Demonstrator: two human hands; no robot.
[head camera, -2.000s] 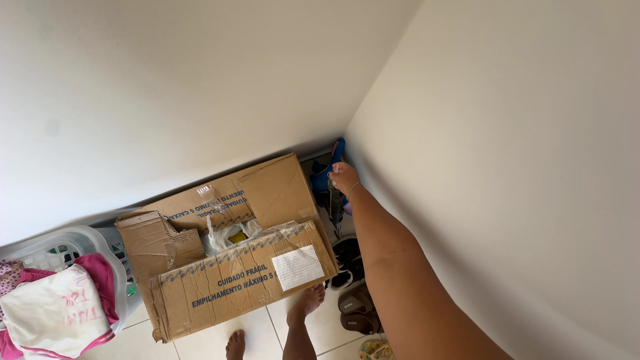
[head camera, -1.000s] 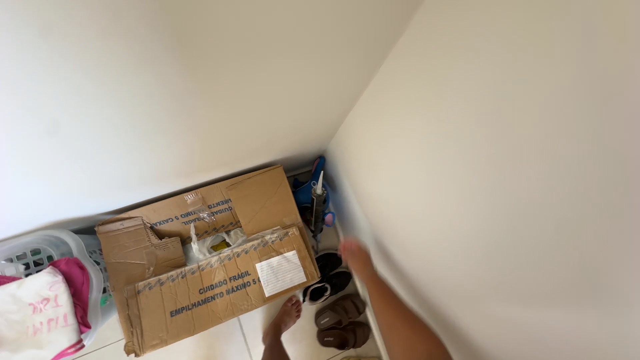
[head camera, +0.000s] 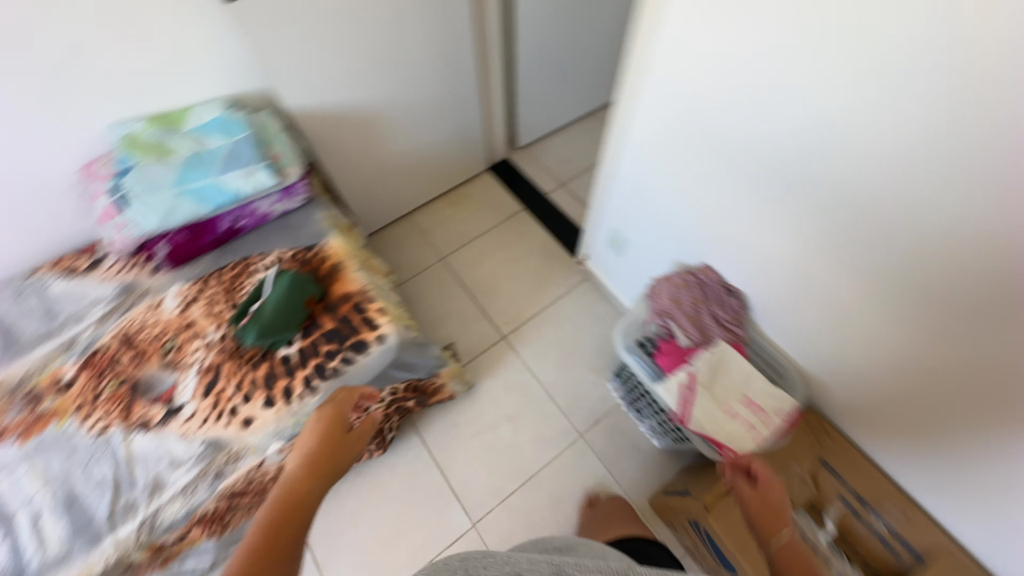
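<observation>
My left hand is over the edge of the bed, beside the leopard-print bedspread; its fingers are curled, and blur hides whether they hold anything. At lower right, my right hand is at the near end of a plastic laundry basket, against the pink edge of a white cloth. Whether its fingers grip that cloth is too blurred to tell. A mauve garment lies at the basket's far end. On the bedspread lies a dark green cloth item.
Folded patterned bedding is stacked at the bed's far end. Below the basket, a cardboard box stands along the right wall. Tiled floor runs between bed and basket to a doorway with a black threshold. A bare foot shows at the bottom.
The view has swung from the wall corner with the box and shoes to the bed and doorway. My left hand is now in view; one hand was at the blue items in the corner earlier.
</observation>
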